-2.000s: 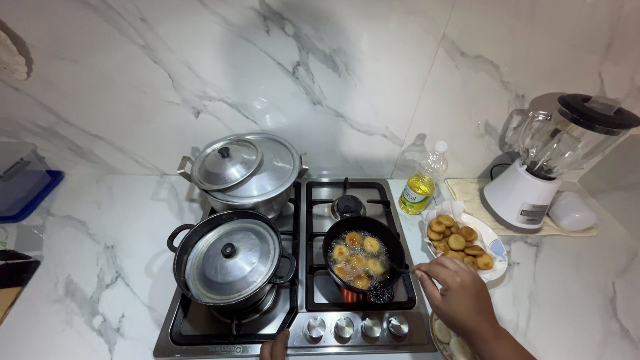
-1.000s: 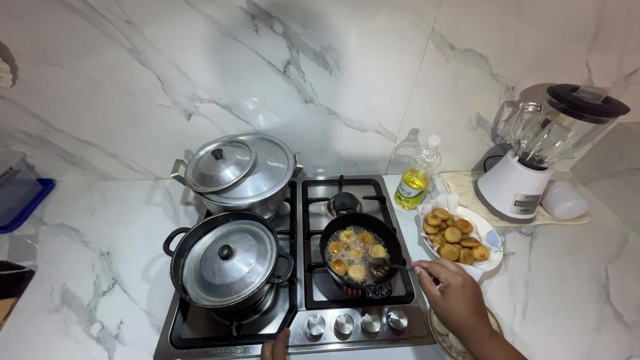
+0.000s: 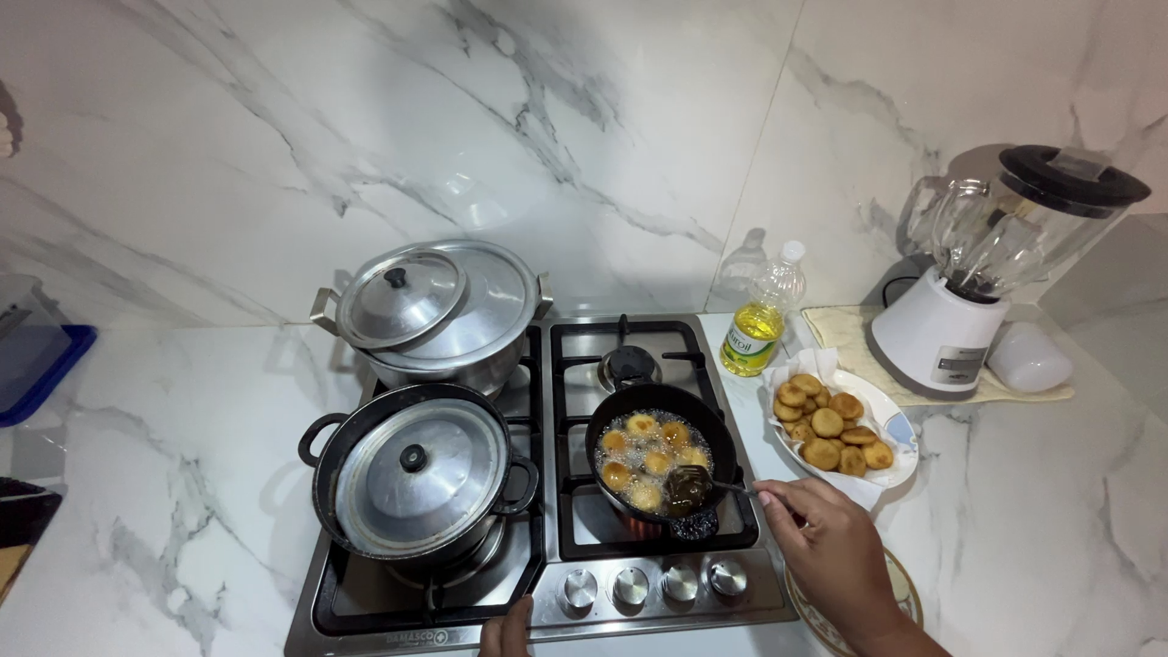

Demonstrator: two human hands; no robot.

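My right hand [image 3: 826,547] grips the handle of a dark spoon or skimmer [image 3: 688,489], whose head lies in the bubbling oil at the right side of a small black frying pan [image 3: 721,438]. Several round golden dough pieces [image 3: 641,424] float in that oil. Only the fingers of my left hand [image 3: 507,631] show, resting at the front edge of the gas stove [image 3: 484,637]; whether they hold anything cannot be told. To the pan's right, a white plate [image 3: 903,447] lined with paper bears a heap of fried golden rounds [image 3: 827,422].
A black pot [image 3: 321,502] with a metal lid stands front left, a large lidded aluminium pot [image 3: 474,365] behind it. An oil bottle [image 3: 754,333] is right of the stove, beside a blender [image 3: 944,333] on a cloth. Another plate [image 3: 903,584] lies partly under my right forearm.
The spoon's head has shifted within the pan, and the frying pieces have moved about in the oil. My right hand has stayed near the pan's right side; my left hand remains at the stove's front edge.
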